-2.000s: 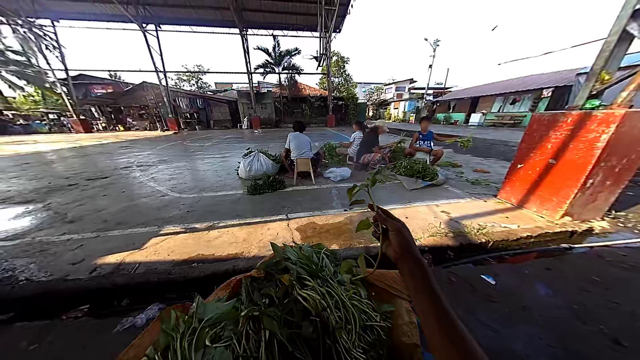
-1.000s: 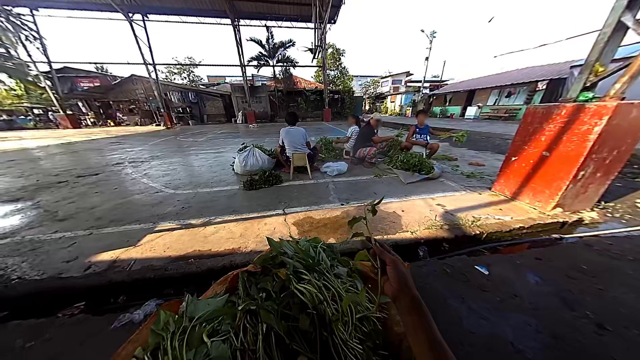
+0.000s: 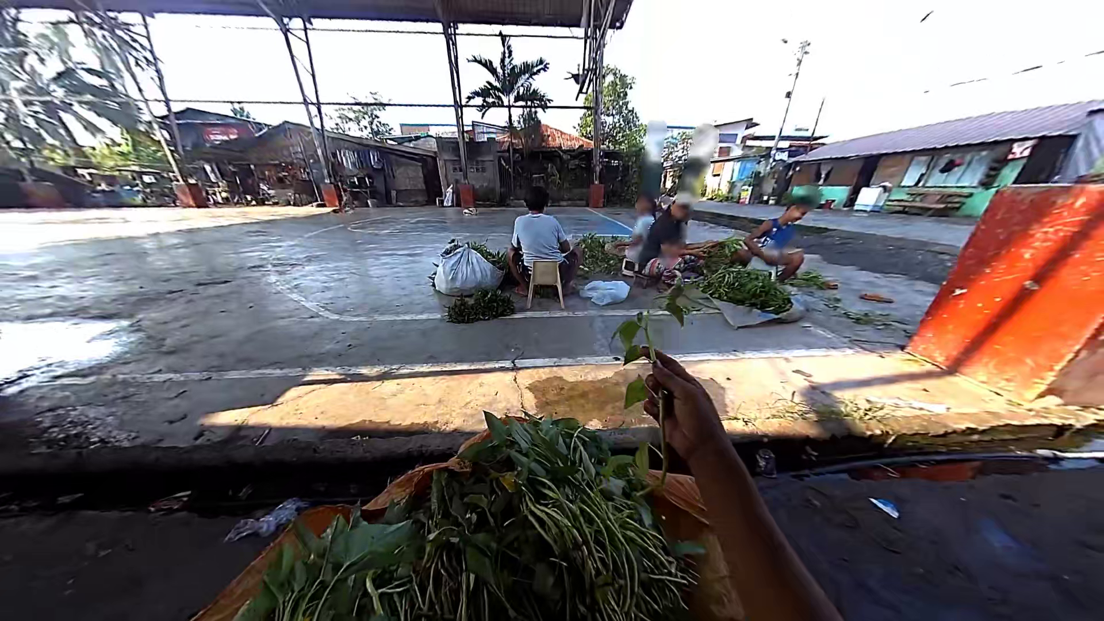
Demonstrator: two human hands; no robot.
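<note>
My right hand is raised over the right side of a heap of leafy greens, with a single leafy green stem pinched between thumb and fingers. The stem stands roughly upright, its leaves above and beside the fingertips and its lower part hanging below the hand. Long pale stalks and dark leaves fill the heap, which lies on an orange-brown sack or sheet directly before me. My left hand is out of the frame.
A dark gutter runs between me and the concrete court's edge. A red concrete post base stands at right. Beyond, several people sit beside piles of greens, a stuffed white sack and a white plastic bag.
My right hand, still holding a stem, is lower than two seconds ago and nearer the heap. On the court, a seated person at right now leans toward the greens.
</note>
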